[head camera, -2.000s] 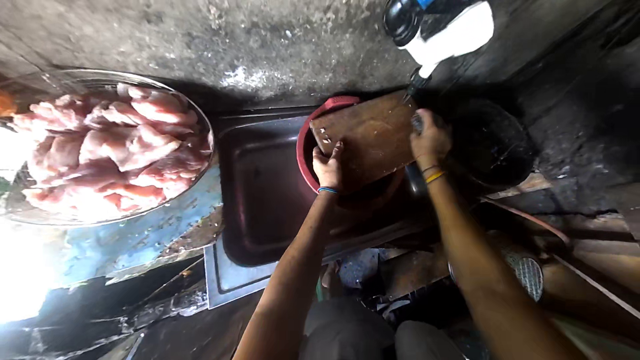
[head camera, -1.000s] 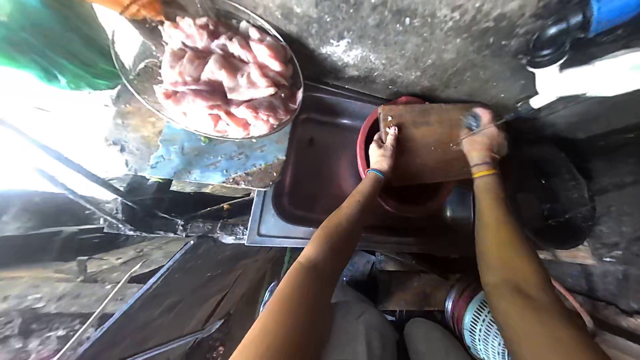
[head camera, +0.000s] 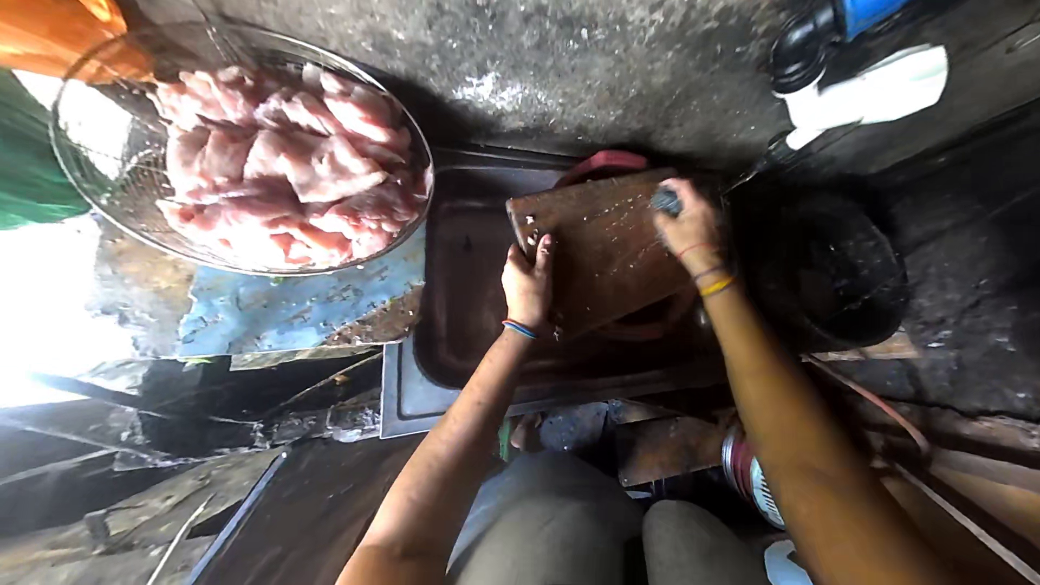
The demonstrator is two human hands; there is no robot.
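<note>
A wet wooden cutting board (head camera: pixel 609 252), flecked with small pale bits, is tilted over a red plastic basin (head camera: pixel 605 165) in the metal sink (head camera: pixel 459 276). My left hand (head camera: pixel 528 280) grips the board's left edge, thumb on its upper face. On the upper right part of the board, my right hand (head camera: pixel 691 219) holds a dark grey scouring pad (head camera: pixel 667 201) against the wood. The board and my hands hide most of the basin. Further left, raw meat pieces (head camera: pixel 284 162) lie heaped in a round wire-mesh basket (head camera: pixel 146 244).
Above the sink's right side is a white plastic fitting (head camera: pixel 869 93) with a black pipe elbow (head camera: pixel 800 49), near the concrete wall (head camera: pixel 569 73). A dark round tub (head camera: pixel 861 276) stands right of the sink. A worn blue sheet (head camera: pixel 301 313) lies under the basket.
My right hand with the pad has shifted over the board, and the board's tilt differs from a second ago. My left hand still holds its left edge. The view has swung about.
</note>
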